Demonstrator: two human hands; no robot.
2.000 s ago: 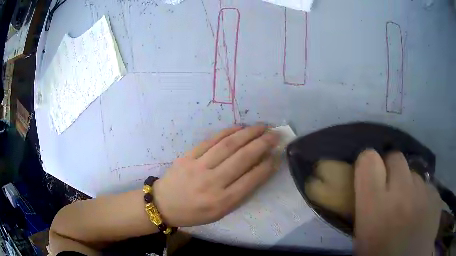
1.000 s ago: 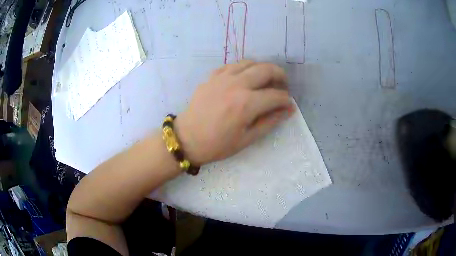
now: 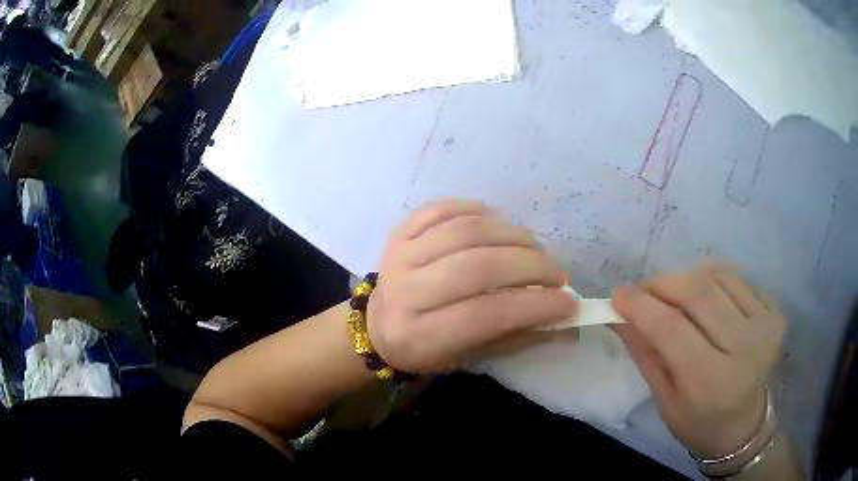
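Note:
A white fabric piece (image 3: 588,371) lies at the table's near edge, with a narrow folded edge (image 3: 598,312) showing between my two hands. My left hand (image 3: 480,291), with a beaded bracelet at the wrist, is closed on the left part of that folded edge. My right hand (image 3: 701,343), with thin bangles, pinches its right end. Both hands are slightly blurred. My fingers and palms hide much of the fold.
The pale table cover (image 3: 527,178) has red outlines. A flat white stack (image 3: 405,47) lies at the far left, and looser white pieces (image 3: 762,56) at the far right. Dark embroidered garments (image 3: 216,225) hang beside the table. A dark object shows at the right rim.
The view has turned and shifted left. The iron, held by my right hand earlier, is no longer in it. Both hands now hold the piece's folded edge.

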